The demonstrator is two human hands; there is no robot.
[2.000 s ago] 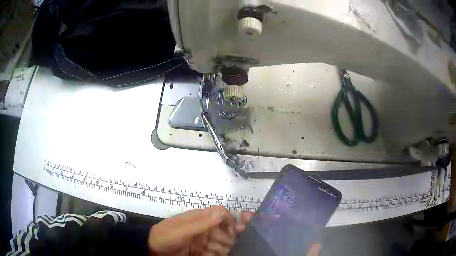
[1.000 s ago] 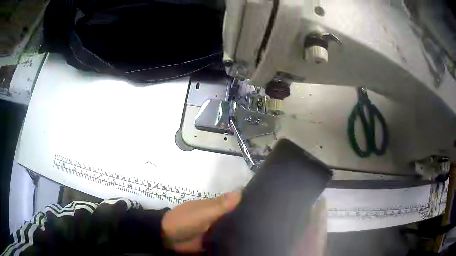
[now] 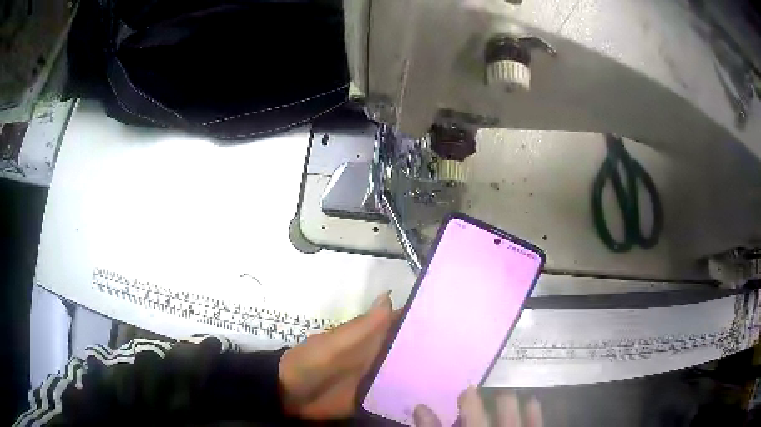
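A black-edged smartphone (image 3: 463,321) with a bright pink screen is tilted above the front edge of the white machine table. My left hand (image 3: 338,363) holds it at its left edge, thumb up and palm partly behind it. My right hand (image 3: 480,410) is cut off by the bottom edge; only fingertips show, some over the lower end of the screen. Whether they grip the phone is hidden.
The off-white sewing machine head (image 3: 584,75) stands behind the phone, with its metal needle plate (image 3: 342,154) to the left. Green-handled scissors (image 3: 626,204) lie on the bed. A dark garment piece (image 3: 234,71) with a pale seam lies at back left. Ruler markings line the table front.
The phone's screen went from dim purple to dark and is now bright pink. My left hand has moved up against the phone's left edge, and my right fingertips now show at its lower end.
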